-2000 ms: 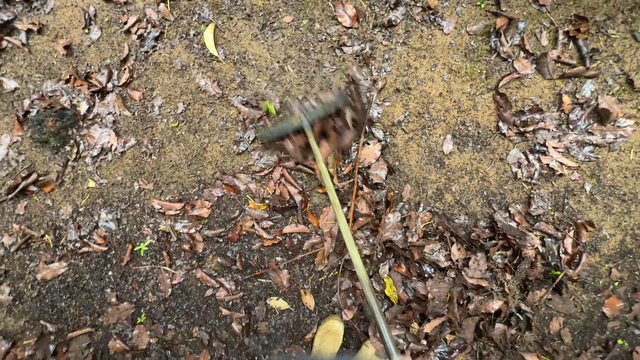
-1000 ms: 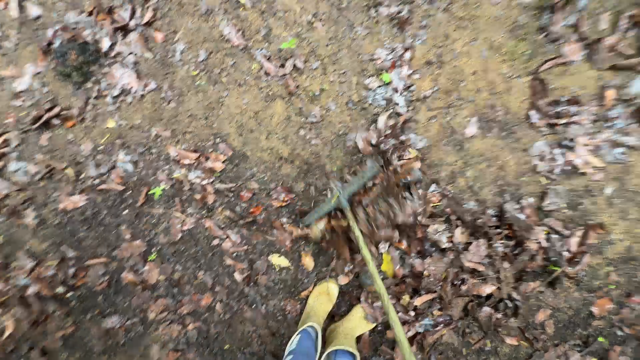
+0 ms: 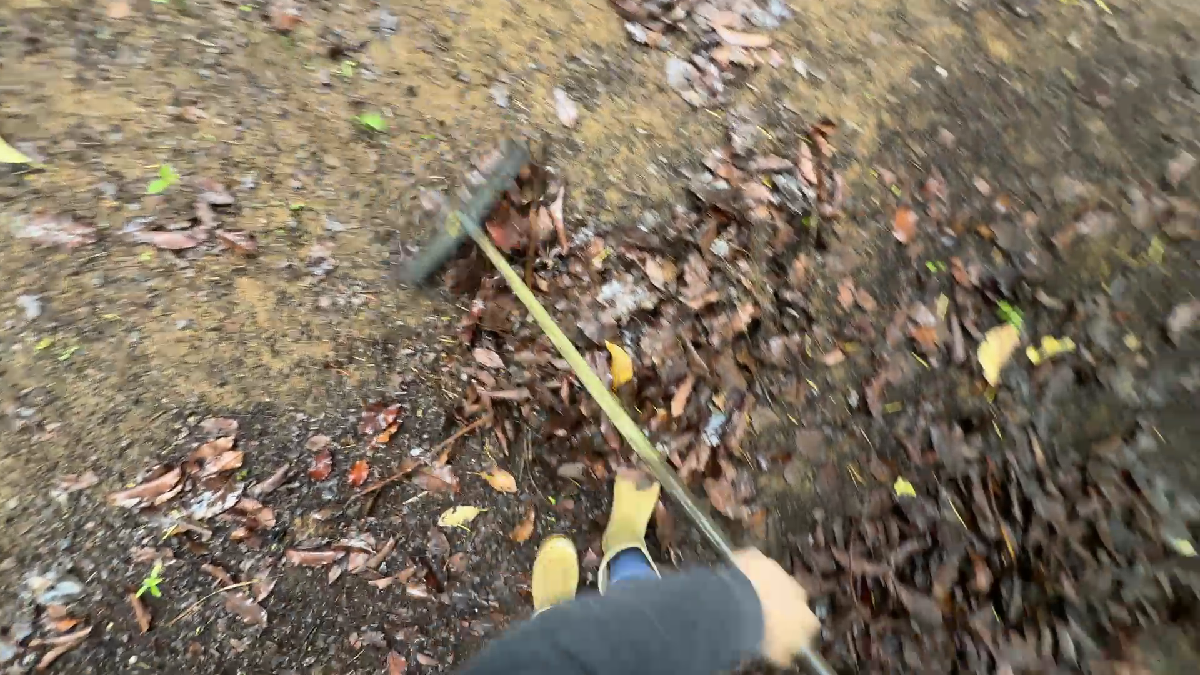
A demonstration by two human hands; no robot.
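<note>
My left hand [image 3: 776, 605], at the end of a dark sleeve, is closed around the long handle [image 3: 586, 370] of a rake at the lower right of centre. The handle slants up and left to a dark, blurred rake head [image 3: 466, 217], which lies against brown leaves on the ground. Whether the head has teeth cannot be told. Below my hand the handle runs out of the frame. My right hand is out of view.
Two yellowish boots [image 3: 555, 570] stand on the dark soil by the handle. A thick band of damp fallen leaves [image 3: 694, 281] spreads from the centre to the right. Sandy soil [image 3: 281, 309] with scattered leaves lies at the left.
My left hand and sleeve have come into view on the handle. The handle leans further left now. The view has shifted to the right.
</note>
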